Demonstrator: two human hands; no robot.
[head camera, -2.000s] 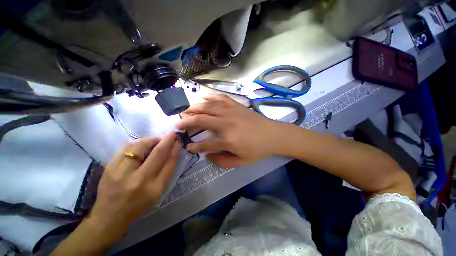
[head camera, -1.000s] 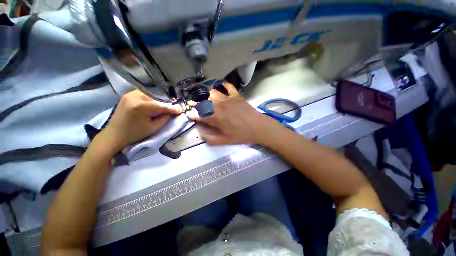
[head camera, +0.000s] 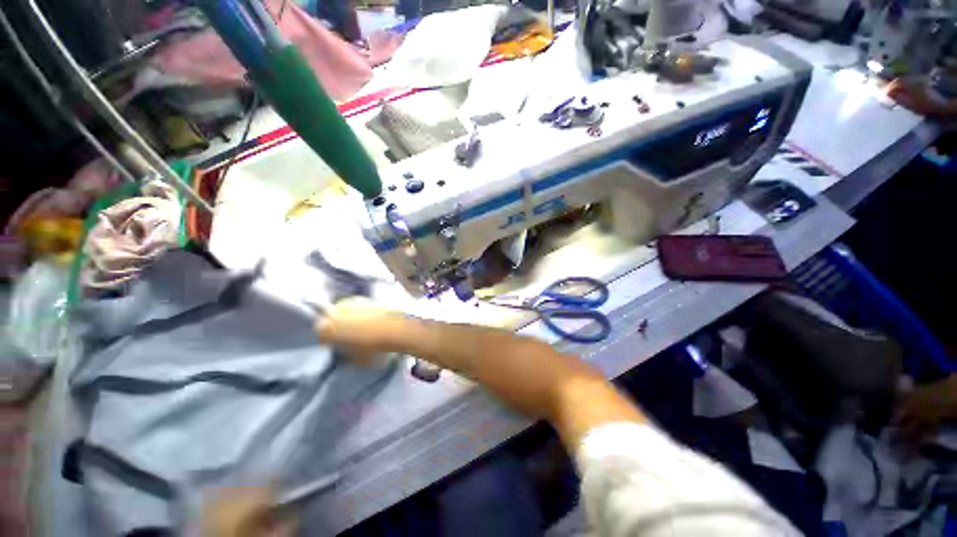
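Note:
The large pale grey-blue garment panel (head camera: 210, 388) with dark strips lies spread at the left of the table and over its front edge. My right hand (head camera: 357, 327) reaches across to the panel's upper right part, left of the needle area; it is blurred and its fingertips are hard to make out. My left hand (head camera: 247, 514) is low at the bottom edge over the panel, blurred and partly cut off; its grip cannot be told. The white sewing machine (head camera: 567, 168) with a blue stripe stands behind.
Blue-handled scissors (head camera: 574, 309) and a maroon phone (head camera: 722, 258) lie right of the needle. A green-wrapped post (head camera: 315, 121) slants down at upper left. A blue basket (head camera: 881, 304) with cloth pieces is at right. Another person's hand (head camera: 929, 411) shows at the right edge.
The view has lifted and shows more of the machine and workshop. Both hands have left the presser foot; the right reaches left onto the panel, the left is lower. The panel lies further forward.

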